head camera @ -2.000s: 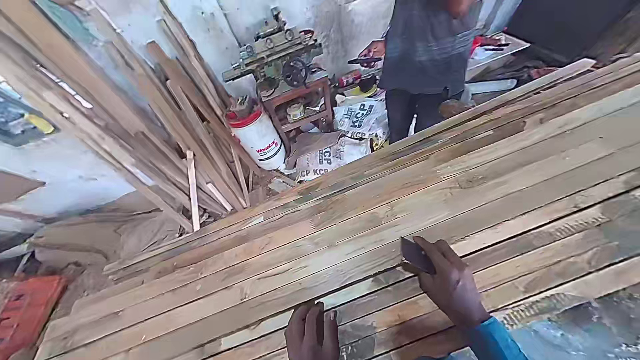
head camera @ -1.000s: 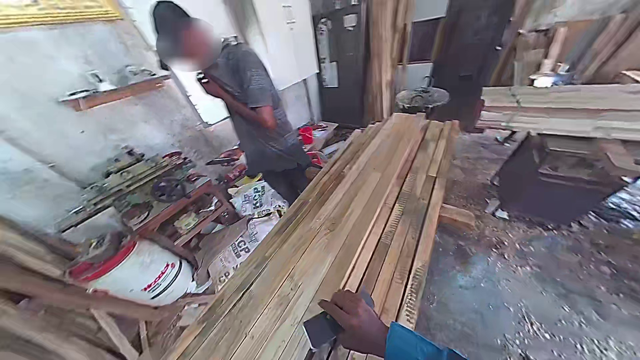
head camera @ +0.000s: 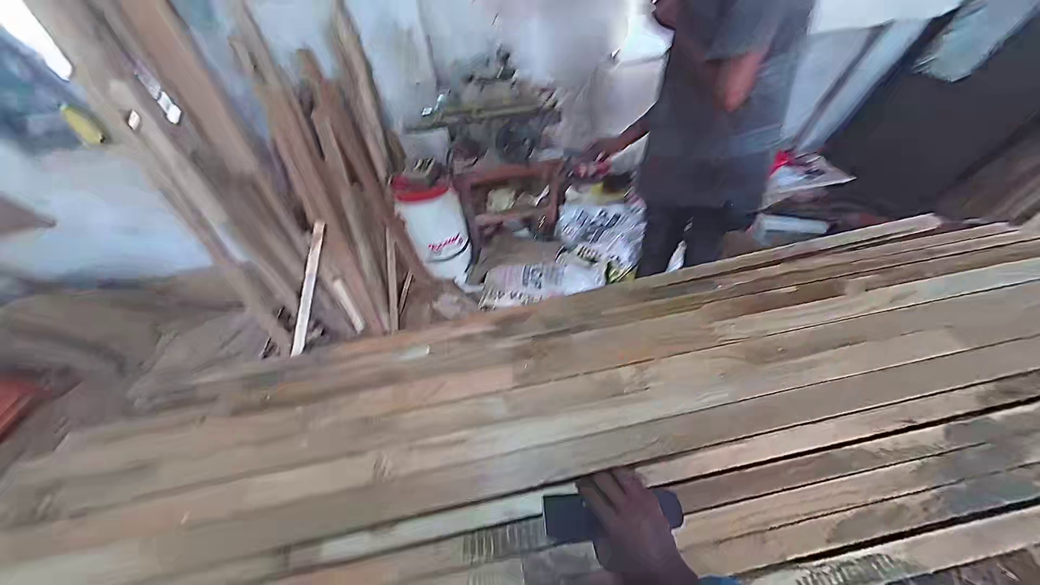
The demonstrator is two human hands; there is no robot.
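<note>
Near the bottom edge, my right hand (head camera: 630, 524) is closed around a dark, flat-bladed tool (head camera: 566, 518), perhaps a scraper or putty knife. The blade points left and lies low over the long wooden boards (head camera: 569, 414), which run side by side with dark gaps between several of them. Whether the blade touches the wood cannot be told. Grey patches and rows of short ridged marks show on the nearer boards. My left hand is out of the picture.
Across the boards stands a person (head camera: 715, 122) in a grey shirt. Behind are a white bucket with a red rim (head camera: 435, 227), printed sacks (head camera: 601, 236) and a machine on a wooden stand (head camera: 508, 175). Timber lengths (head camera: 325, 162) lean at the left.
The view has swung right and then back left. My left hand, on the boards two seconds ago, is out of view. My right hand still holds the dark tool.
</note>
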